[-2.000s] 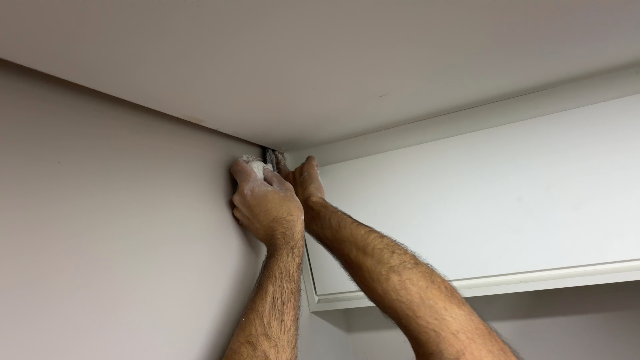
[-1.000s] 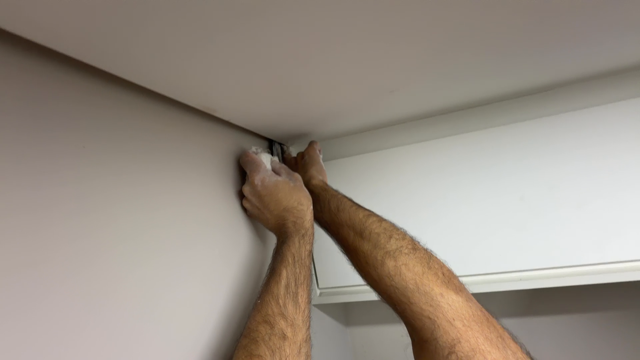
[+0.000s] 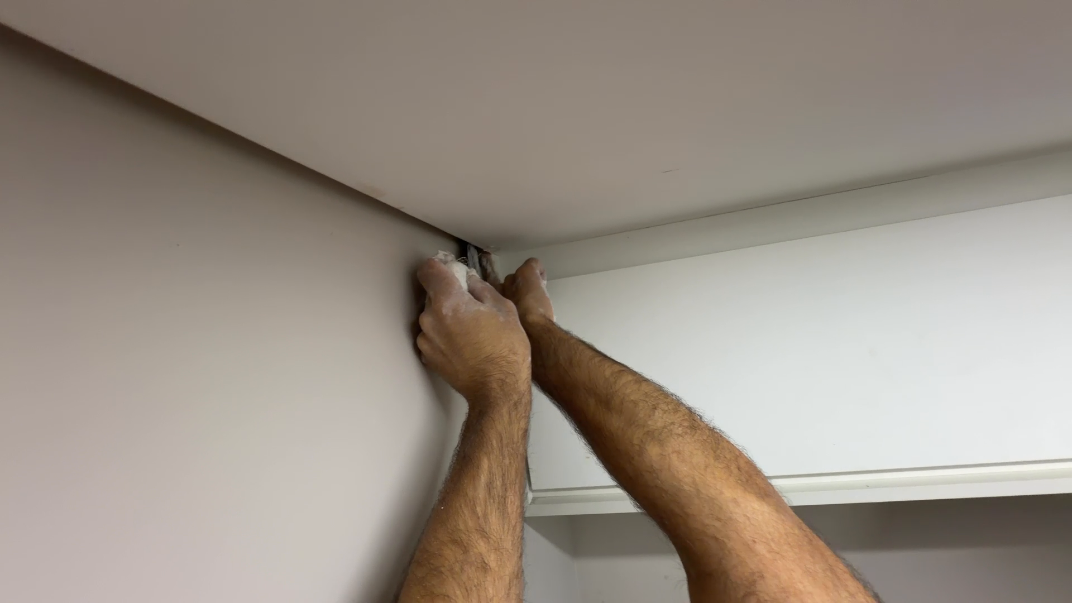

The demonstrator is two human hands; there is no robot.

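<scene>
My left hand [image 3: 473,327], dusted with white powder, is closed around a crumpled white lump [image 3: 457,270] up against the wall, just below the ceiling. What the lump is made of I cannot tell. Beside it, my right hand [image 3: 528,289] reaches into the corner at the top left end of the white cabinet, its fingers partly hidden behind the left hand. Between the two hands a narrow dark gap [image 3: 472,251] shows, with a greyish strip in it. Whether the right fingers grip anything is hidden.
The grey wall [image 3: 209,335] rises on the left to a shadowed joint under the ceiling [image 3: 586,100]. A white cabinet panel [image 3: 796,352] with a filler strip [image 3: 796,219] above it spans the right. Below runs its bottom rail [image 3: 913,484] over a recess.
</scene>
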